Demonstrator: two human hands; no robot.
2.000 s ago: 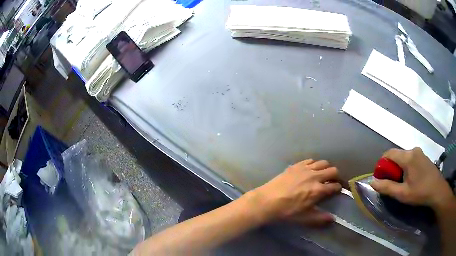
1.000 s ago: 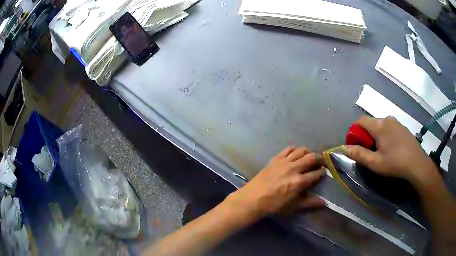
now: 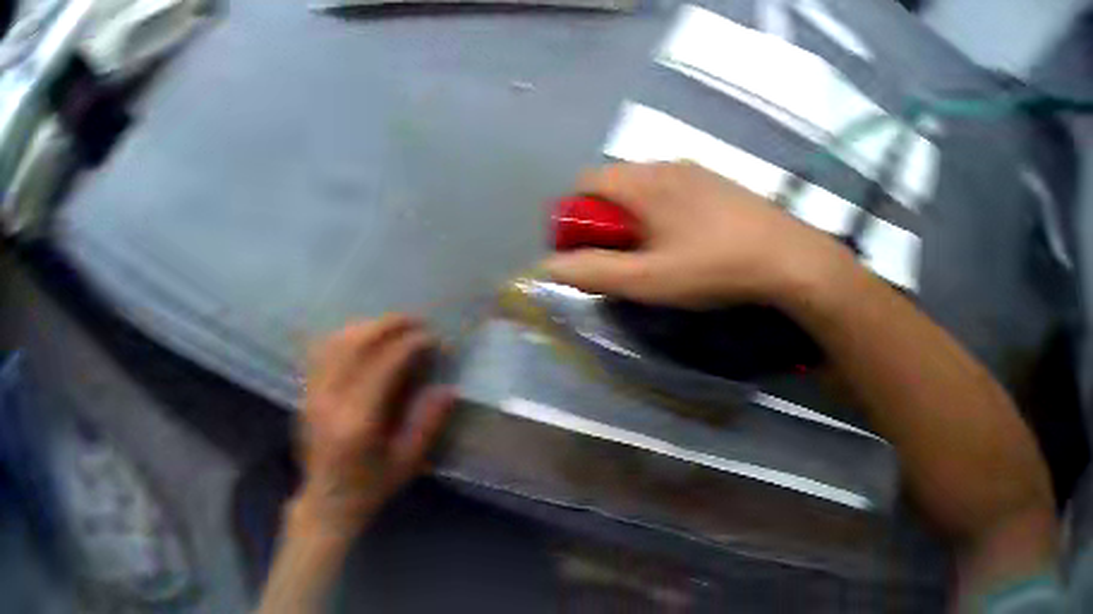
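Note:
My right hand (image 3: 707,234) grips the red handle of the steam iron (image 3: 593,224). The iron's yellowish-brown rim lies over the grey pressing template (image 3: 797,441). A white fabric strip (image 3: 683,451) shows as a thin border along the template's front edge, with another white edge behind it, right of the iron. My left hand (image 3: 372,408) is blurred, fingers bent, at the left end of the template; whether it pinches cloth there cannot be told.
A narrow pressed strips pile (image 3: 767,186) and a wider white pile (image 3: 791,84) lie behind my right hand. The green hose (image 3: 959,106) and dark cord cross them. White ties lie beyond. A blurred fabric heap (image 3: 144,36) is at the far left. The table's front edge curves along the left.
The view has shifted right and blurred. My left hand has moved left relative to the iron, away from its tip. The iron stays over the template in my right hand.

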